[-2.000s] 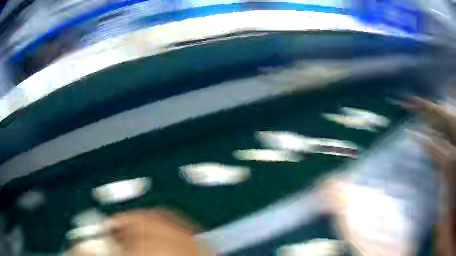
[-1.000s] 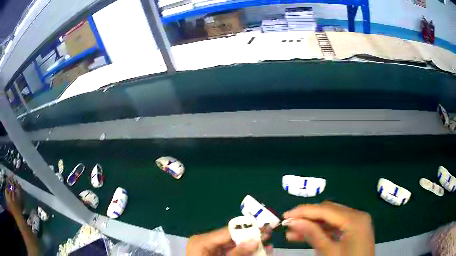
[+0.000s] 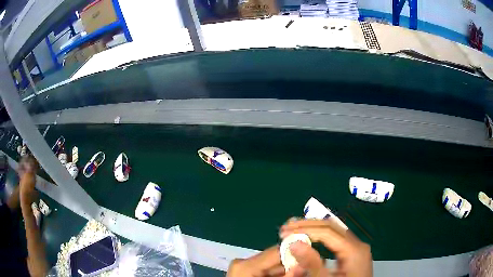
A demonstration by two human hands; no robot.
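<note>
My left hand is at the bottom centre, closed around a cream base plate that stands roughly upright, its rounded end up. My right hand is on the same base plate, its fingers touching the upper end and face. The lower part of the plate is hidden by the fingers. Whether a small fitting is between my right fingers cannot be told. A white body shell with blue marks lies on the belt just behind my hands, partly covered by them.
More white shells lie scattered on the green belt. At lower left, a smartphone lies on a pile of small white fittings beside a clear bag. Another person's arm is at far left, by a grey post.
My right hand has moved in from the right onto the base plate. The view has shifted, so the phone and fittings show more fully and the belt items sit differently.
</note>
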